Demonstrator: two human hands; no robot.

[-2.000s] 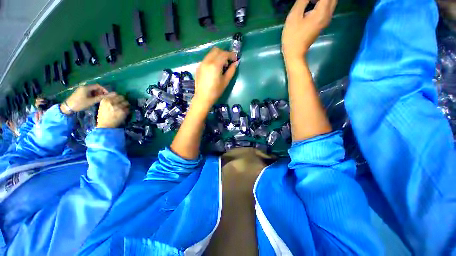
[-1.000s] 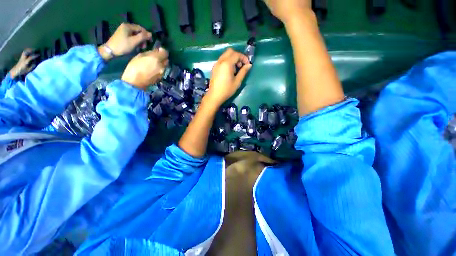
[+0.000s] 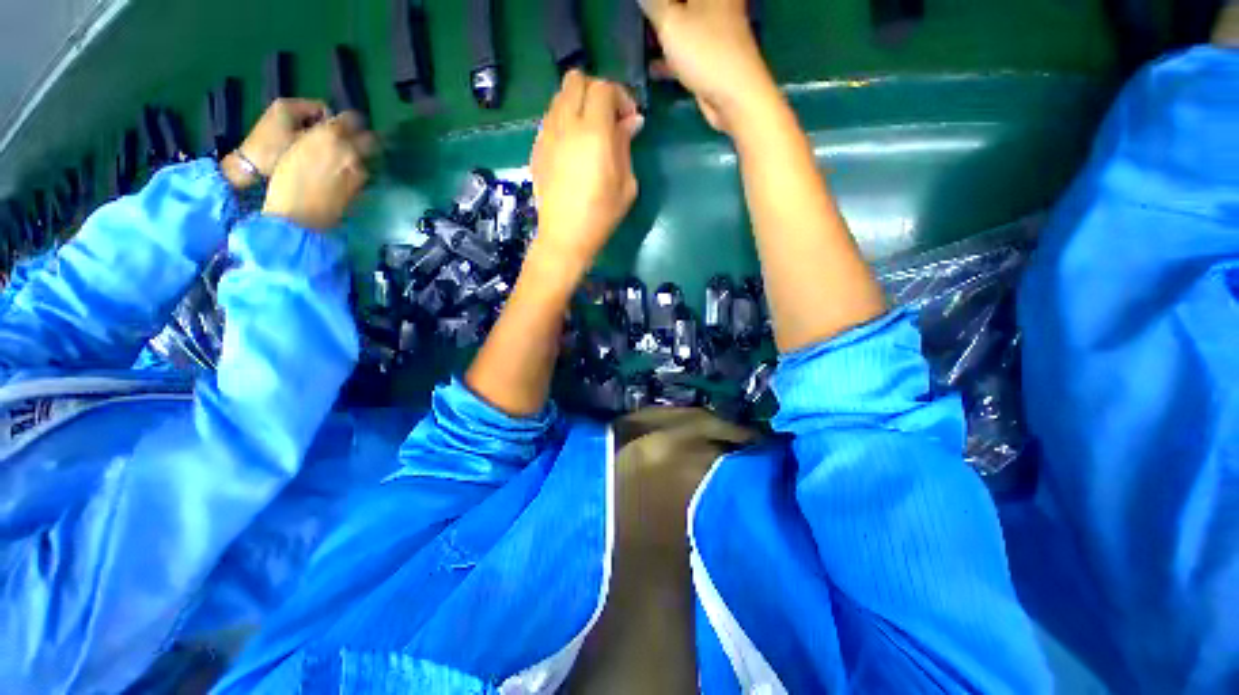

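My left hand [image 3: 584, 163] is above the ledge at the belt's near edge, its fingers pinched on a small black part that is mostly hidden. My right hand [image 3: 709, 57] is at the top, with its fingers at a long black housing [image 3: 632, 38]. The housing's near end meets my left fingertips. Whether the two pieces are joined cannot be told. Loose small black parts [image 3: 462, 258] lie heaped left of my left forearm. More small parts [image 3: 682, 337] lie between my forearms, close to my body.
The green belt [image 3: 829, 44] crosses the top and carries spaced long bars [image 3: 482, 52]. A neighbour's hands [image 3: 315, 170] are at the belt's edge on the left. A clear plastic bag [image 3: 962, 319] lies right of my right forearm. Another person's blue sleeve [image 3: 1135, 272] is at the far right.
My left hand has moved up to the belt's edge. My right hand has moved left, and both hands are now close together at a bar. The neighbour's hands have moved left.
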